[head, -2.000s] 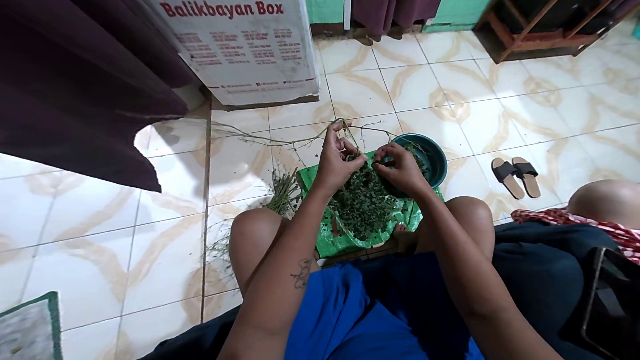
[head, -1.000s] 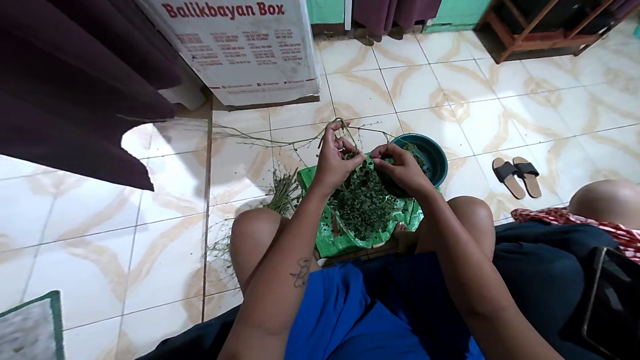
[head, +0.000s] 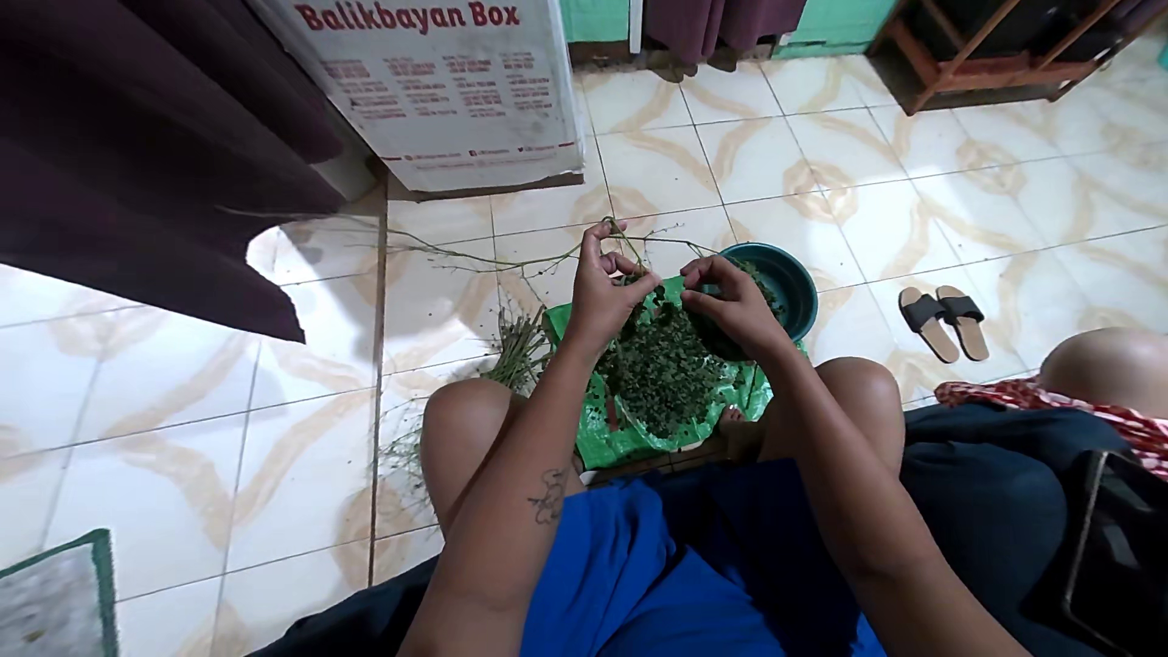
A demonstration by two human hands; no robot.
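My left hand [head: 607, 287] holds a long, thin green plant stem [head: 520, 265], which runs off to the left and also arches over the fingers to the right. To its right is my right hand [head: 725, 297], thumb and forefinger close together near the left fingertips; whether a leaf is between them cannot be told. Below both hands a heap of small green leaves [head: 671, 374] lies on a green plastic sheet [head: 607, 443]. A teal plastic basin [head: 798, 292] with some greens in it stands just beyond my right hand.
Bare stems [head: 516, 351] lie on the tiled floor left of the sheet. A white printed cardboard box [head: 456, 100] stands ahead, beside a dark curtain [head: 164, 137]. A pair of sandals [head: 926, 319] is at the right, near another person's knee [head: 1109, 370]. A wooden rack [head: 985, 73] stands farther back.
My right hand has moved slightly away from my left fingertips, where it was a second ago. My left hand keeps its hold on the stem.
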